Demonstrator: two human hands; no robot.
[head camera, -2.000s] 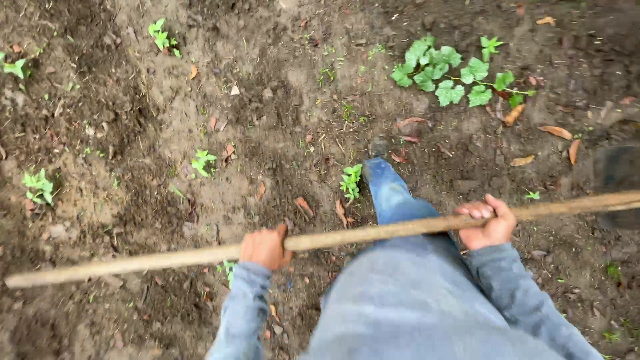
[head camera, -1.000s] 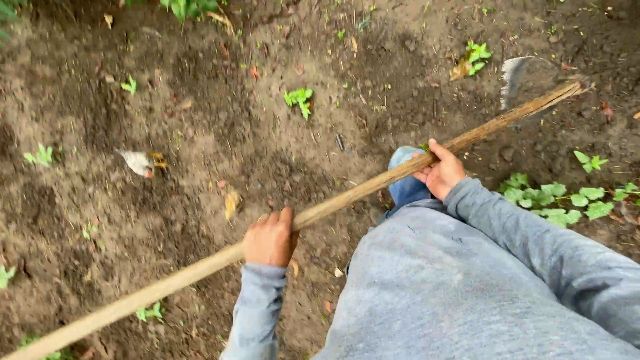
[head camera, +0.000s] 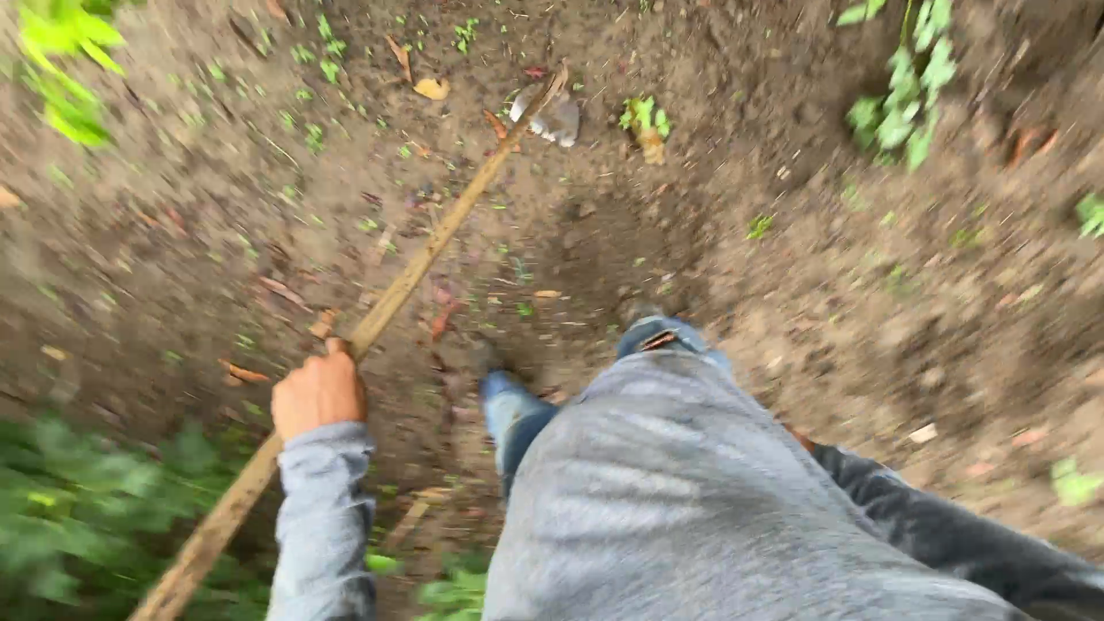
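A long wooden handle runs from the lower left up to the top middle, with my left hand closed around it at about its middle. At its far end a pale metal blade, apparently of a hoe, lies at the soil, partly behind the wood. My right hand is off the handle, low by my right side; only a sliver of it shows past my grey shirt, so its fingers are hidden.
Brown soil carries small weeds and dry leaves. Dense green foliage stands at the lower left, bright leaves at the upper left, and a leafy vine at the upper right. My legs in blue jeans are below me.
My right hand has let go of the wooden handle and moved down to my right side. My left hand still grips it. The view has shifted over the ground.
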